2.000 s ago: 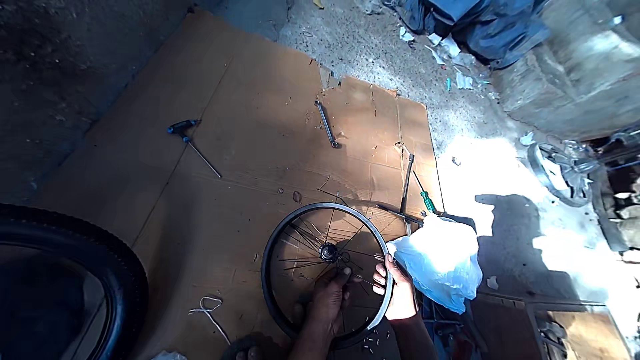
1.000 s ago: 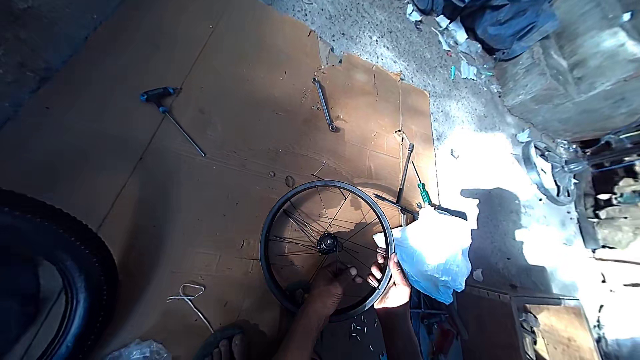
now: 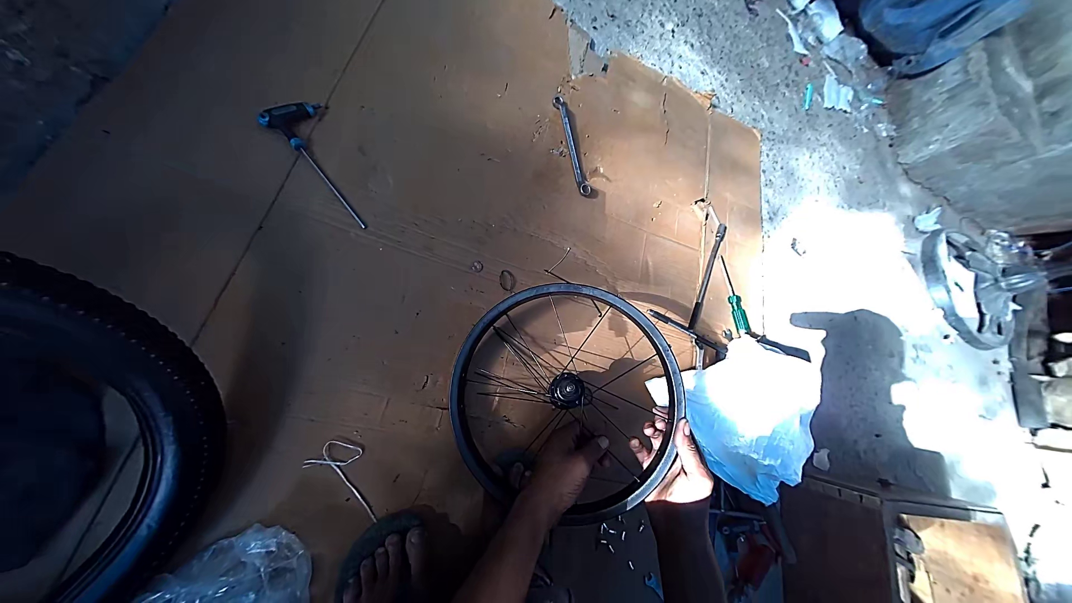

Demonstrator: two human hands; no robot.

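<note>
A black bicycle wheel rim (image 3: pixel 461 360) with a dark hub (image 3: pixel 568 390) is tilted over the cardboard, only part of its spokes (image 3: pixel 515 383) reaching the rim. My right hand (image 3: pixel 680 469) is closed round the rim's lower right side. Inside the rim, just below the hub, my left hand (image 3: pixel 569 461) has thumb and fingers together at the spokes; whether it pinches one cannot be made out. Small metal pieces like spoke nipples (image 3: pixel 611 532) lie below the rim. A white-blue plastic bag (image 3: pixel 754 419) is right beside my right hand.
A box-end wrench (image 3: pixel 573 146), a T-handle tool (image 3: pixel 289 126), a green-handled screwdriver (image 3: pixel 738 314) and a looped cord (image 3: pixel 339 461) lie on the cardboard (image 3: pixel 419 167). A black tire (image 3: pixel 188 402) is at left, a clear plastic bag (image 3: pixel 243 569) lower left, and a wooden box (image 3: pixel 837 536) lower right.
Both hands stay at the rim and spokes. My left hand has shifted slightly within the wheel; the view has moved a little.
</note>
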